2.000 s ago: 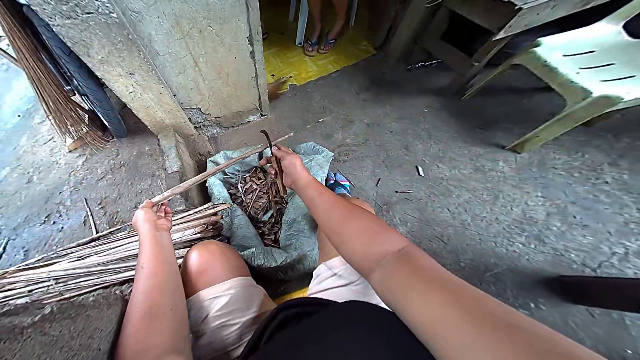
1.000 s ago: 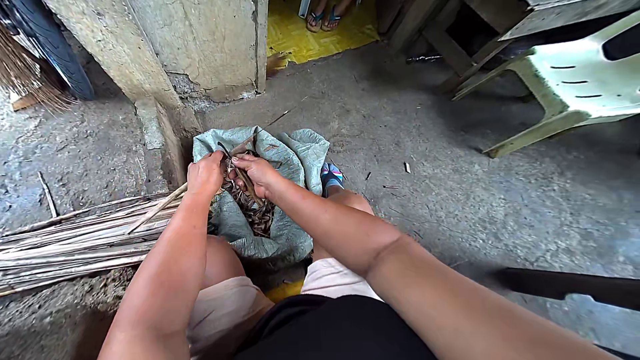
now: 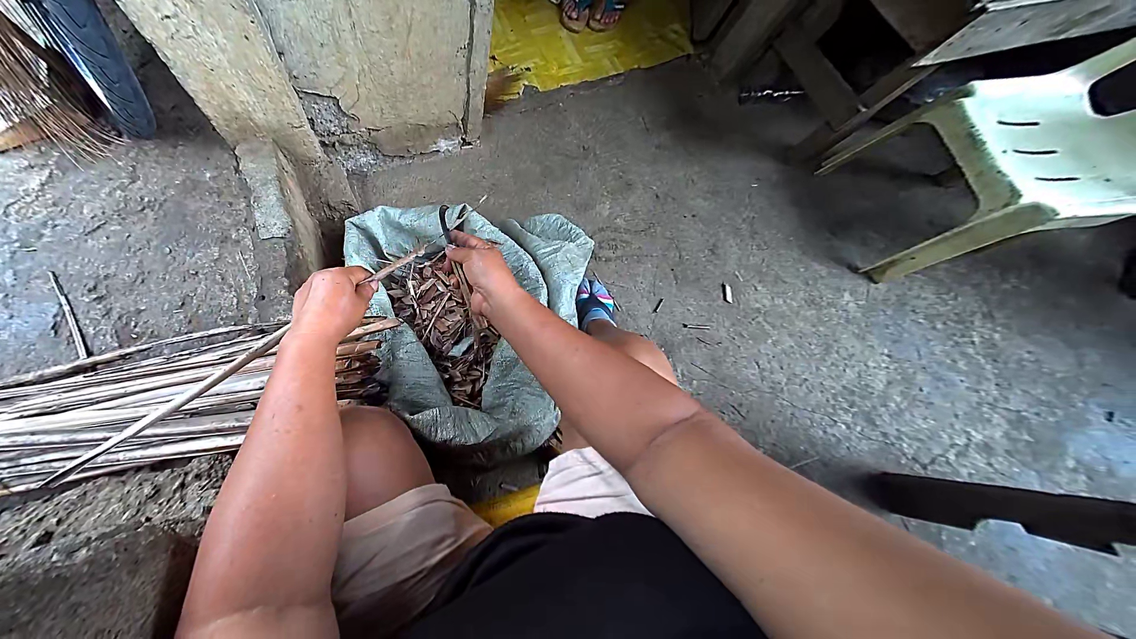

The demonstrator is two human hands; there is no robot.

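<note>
My left hand (image 3: 332,300) is closed around a long dry stalk (image 3: 177,404), which slants from the lower left up across the mouth of a grey-green woven plastic sack (image 3: 524,382). Over the sack, my right hand (image 3: 479,269) grips a tool with a dark curved blade (image 3: 445,222), probably a small sickle or hooked knife; its handle is mostly hidden by my fingers. The stalk's upper end passes by the blade. Brown dry scraps (image 3: 444,319) lie inside the open sack. Beside it on the left rests a bundle of similar dry stalks (image 3: 133,413).
A concrete post and wall (image 3: 390,80) rise behind the sack. A pale plastic chair (image 3: 1029,151) stands at the right near a wooden table (image 3: 1029,35). A person's sandalled feet (image 3: 590,13) are on yellow flooring. A broom (image 3: 44,89) and tyre (image 3: 111,71) are upper left.
Two seconds ago my left hand held a stalk out to the left of the sack; it moved in close to my right hand, then slightly back left. The right hand has stayed over the sack.
</note>
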